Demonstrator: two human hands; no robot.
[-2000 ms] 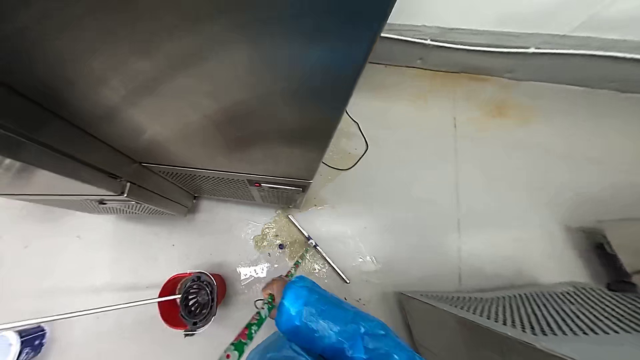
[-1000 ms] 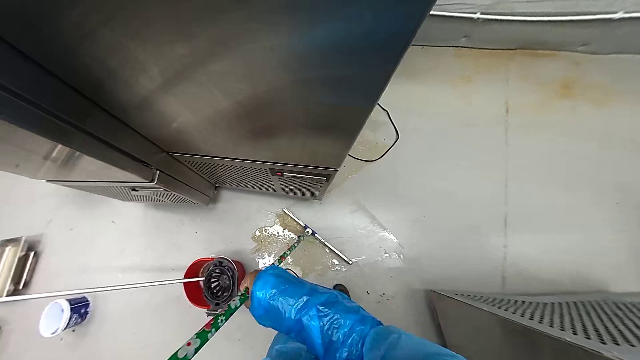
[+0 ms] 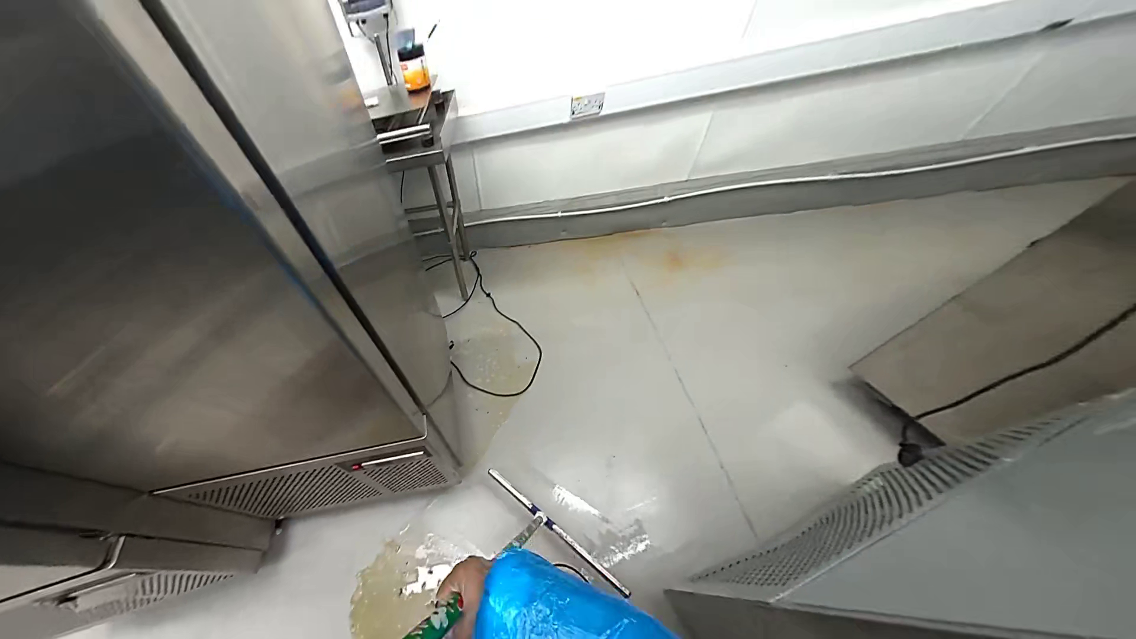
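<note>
A long-handled floor squeegee rests its metal blade point(image 3: 568, 538) on the grey floor in the lower middle. My right hand point(image 3: 465, 589), below a blue plastic sleeve point(image 3: 555, 603), is closed around the green patterned handle point(image 3: 437, 619). Left of the blade spreads a yellowish puddle point(image 3: 380, 590), partly hidden by the hand. Wet, shiny streaks point(image 3: 621, 541) mark the floor on the blade's far side. My left hand is not visible.
A stainless steel cabinet point(image 3: 222, 293) fills the left. A black cable point(image 3: 538, 355) loops over wet floor near its base. A metal table point(image 3: 417, 160) stands by the wall. At the lower right is a vented steel unit point(image 3: 958, 532), with a panel point(image 3: 1003, 328) behind.
The view has swung up toward the wall, and the red mop bucket is out of sight. The squeegee blade now sits farther from the yellowish puddle, with my right hand still around the handle.
</note>
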